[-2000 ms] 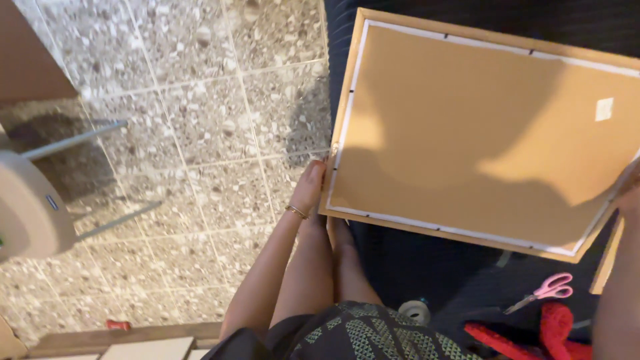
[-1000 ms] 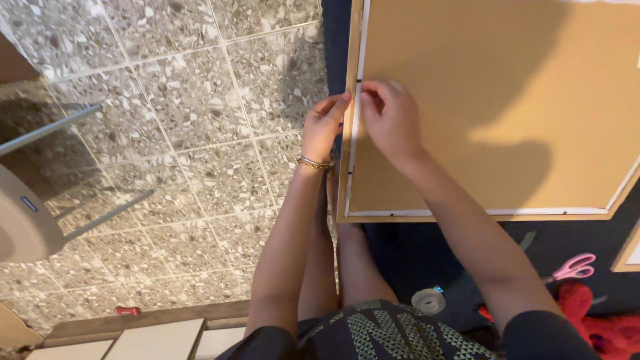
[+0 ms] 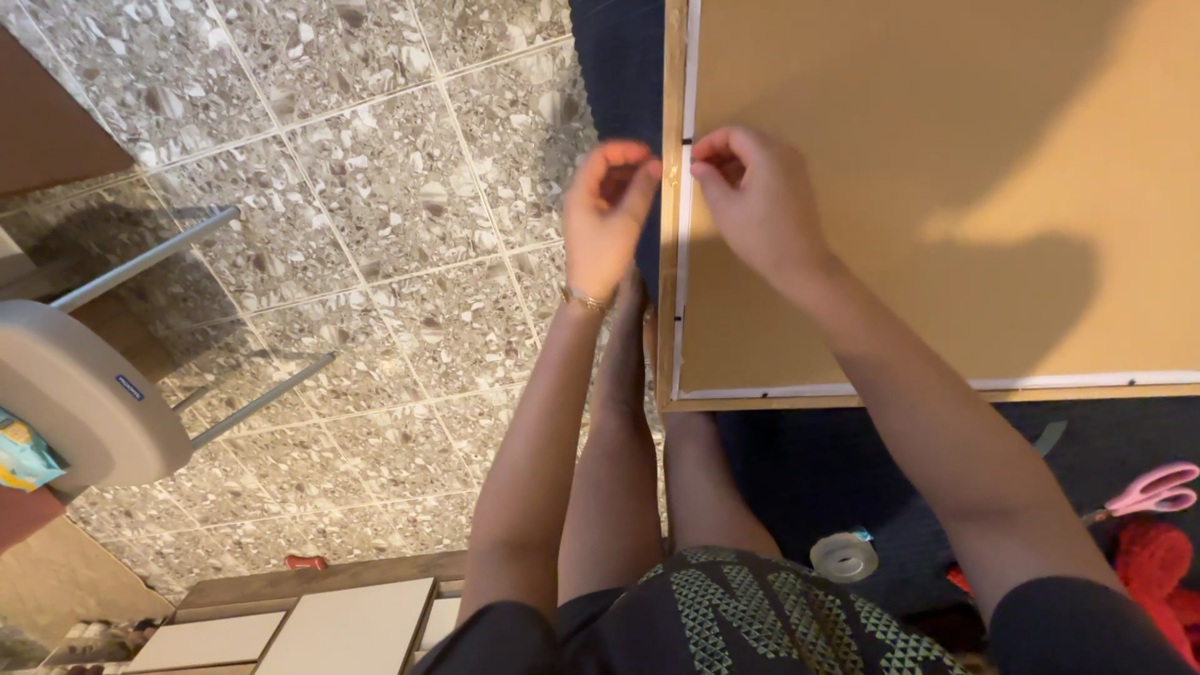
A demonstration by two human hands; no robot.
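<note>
A large picture frame (image 3: 671,244) with a light wooden edge lies with its brown backing board (image 3: 891,122) up. White strips (image 3: 806,390) line the inner edge, with small black tabs spaced along them. My left hand (image 3: 607,211) is at the outer side of the left edge, thumb and forefinger curled together. On the other side of that edge, my right hand (image 3: 764,202) has its fingertips pinched at the white strip, just below a black tab (image 3: 687,141). Whether either hand holds something small cannot be seen.
A roll of clear tape (image 3: 844,558), pink-handled scissors (image 3: 1153,489) and red fabric or yarn (image 3: 1155,562) lie on the dark surface below the frame. At the left, a light plastic seat or step (image 3: 94,394) with metal legs stands on the speckled tile floor (image 3: 403,216).
Two seconds ago both hands were at opposite sides of the frame; since then my right hand has come over to the left edge. The frame sits straighter in view.
</note>
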